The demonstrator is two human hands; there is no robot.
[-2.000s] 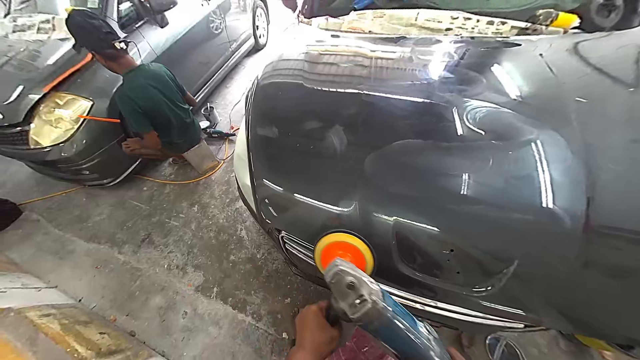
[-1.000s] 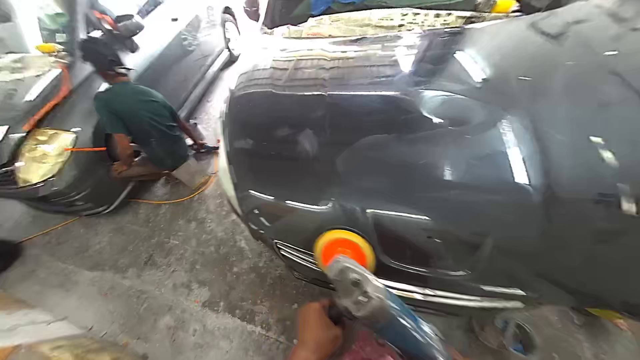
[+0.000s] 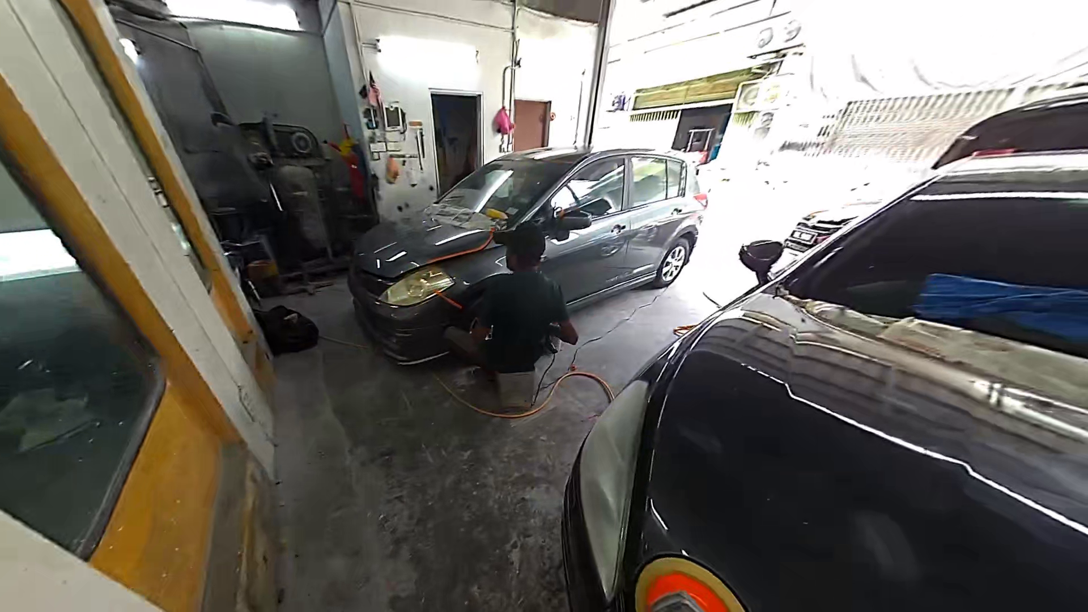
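Observation:
The round yellow and orange pad of a power polisher (image 3: 687, 586) shows at the bottom edge of the view, against the front of a dark car's hood (image 3: 816, 476). Left of the pad is that car's headlight (image 3: 610, 476). The rest of the polisher lies below the frame. Neither of my hands is in view. A blue cloth (image 3: 1007, 302) lies at the base of the dark car's windshield.
A person (image 3: 523, 314) in a dark shirt crouches beside a grey hatchback (image 3: 612, 246). An orange hose (image 3: 552, 395) curls over the concrete floor behind them. A yellow and white framed window (image 3: 187, 357) stands at the left. A black bag (image 3: 289, 329) is on the floor.
The view has swung up and to the left. The hand and the polisher's body, seen earlier, have dropped out of the frame, and only the pad shows.

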